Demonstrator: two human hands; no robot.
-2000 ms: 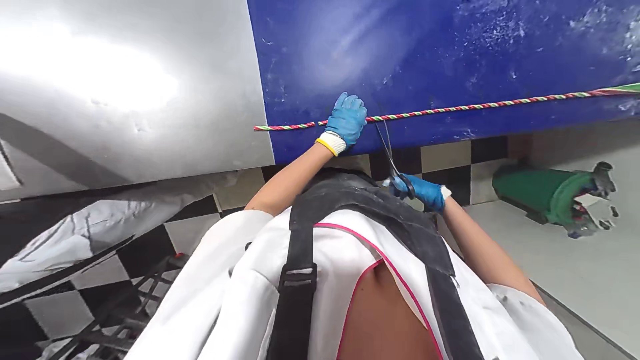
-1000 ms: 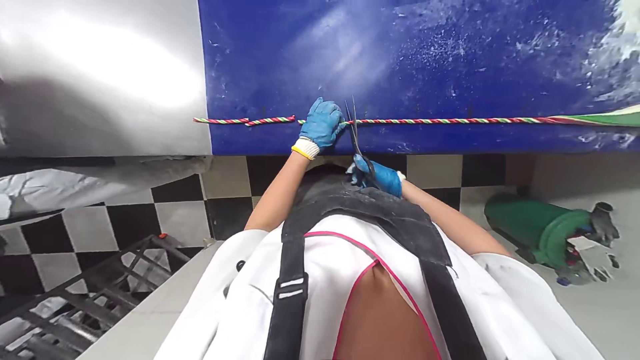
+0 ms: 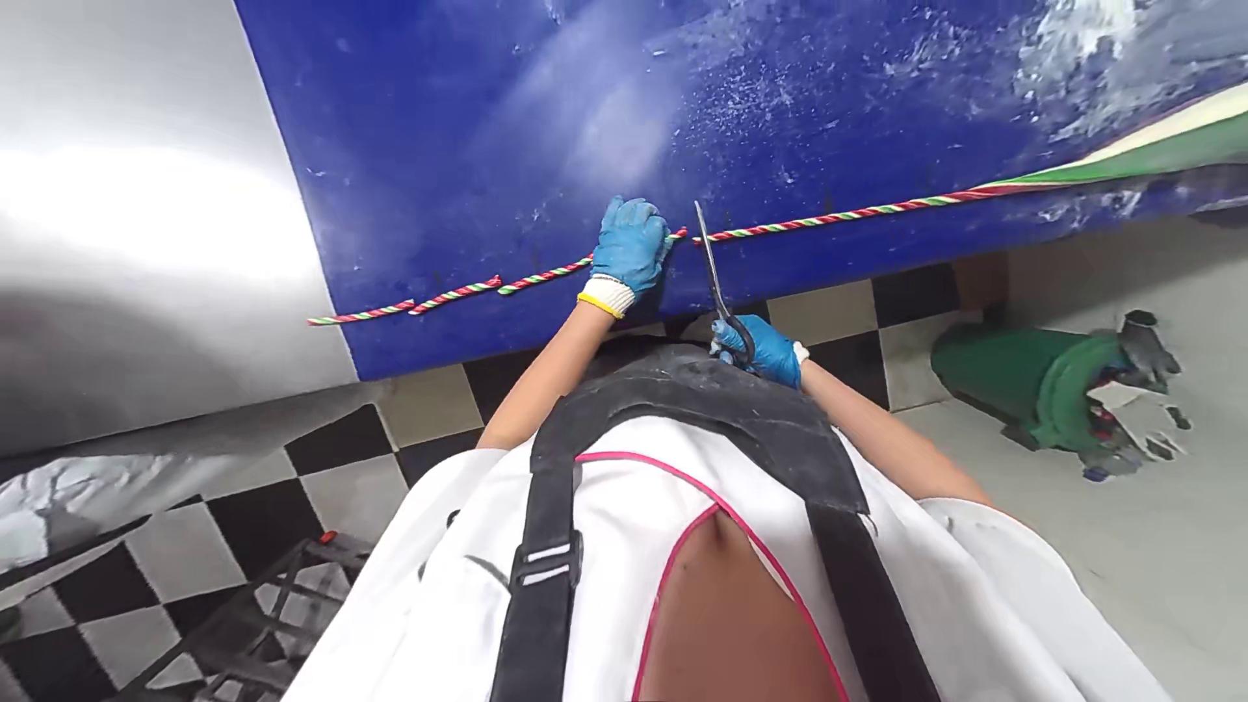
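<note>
A twisted red, green and white candy rope [image 3: 848, 215] runs along the blue table surface [image 3: 468, 127] and widens into a thick striped mass [image 3: 1170, 146] at the right edge. To its left lie several cut lengths, among them a short piece [image 3: 456, 295] and an end piece [image 3: 361, 315]. My left hand [image 3: 631, 246], in a blue glove over a white cuff, rests on another cut piece [image 3: 546, 276], whose right end shows past the fingers. My right hand [image 3: 762, 349], also blue-gloved, holds scissors [image 3: 715, 278]; their blades point away from me, by the rope's cut end.
A metal surface [image 3: 156, 195] adjoins the blue one on the left. On the floor at right lies a green bin [image 3: 1033, 385] with refuse at its mouth. A dark metal rack [image 3: 263, 614] and whitish sheeting [image 3: 88, 497] are at lower left.
Two seconds ago the rope looked unbroken from its left end to the right edge; now several pieces lie apart at its left. The scissors remain in my right hand.
</note>
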